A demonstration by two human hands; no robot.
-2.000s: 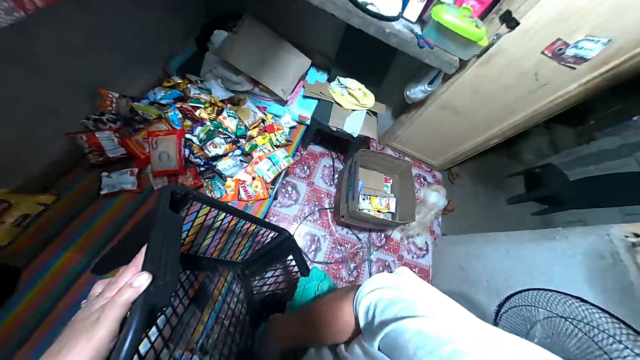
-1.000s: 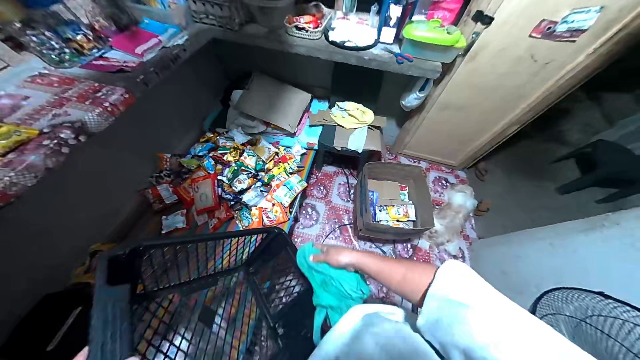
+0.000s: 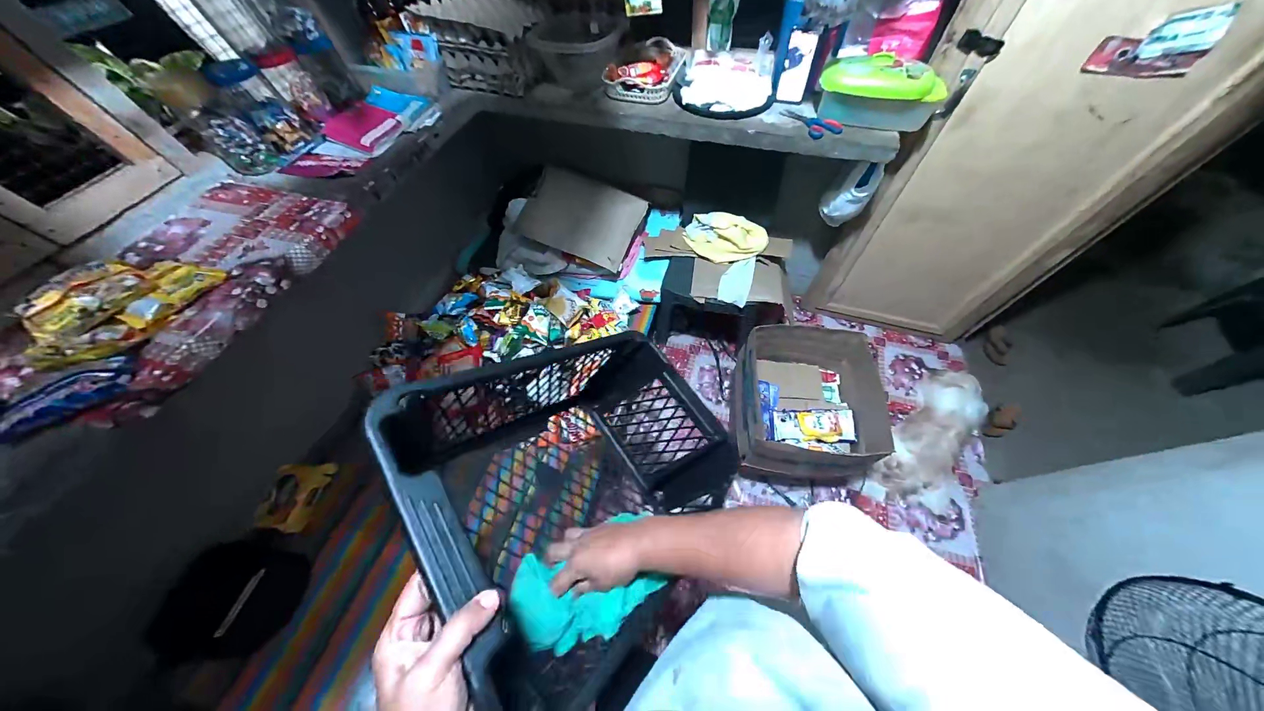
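My left hand (image 3: 430, 642) grips the near left rim of a black plastic crate (image 3: 439, 523) with mesh sides, thumb over the edge. The crate is tilted, and the striped mat shows through its mesh. Inside it, my right hand (image 3: 597, 558) presses a green cloth (image 3: 563, 612) against the crate's lower inner surface, fingers curled into the fabric. Beyond the crate lies a heap of colourful snack packets (image 3: 533, 311). Right of the crate stands an open cardboard box (image 3: 815, 464) with a few packets inside.
A fluffy light-coloured dog (image 3: 933, 434) lies right of the box. A black stool (image 3: 726, 306) bears cardboard and a yellow cloth (image 3: 726, 237). A concrete shelf (image 3: 839, 140) runs along the back, beside a wooden door (image 3: 997, 168). A fan (image 3: 1175, 642) stands at the lower right.
My right hand has moved with the green cloth from the crate's right side into the crate. The view has swung to take in more of the left ledge and back shelf.
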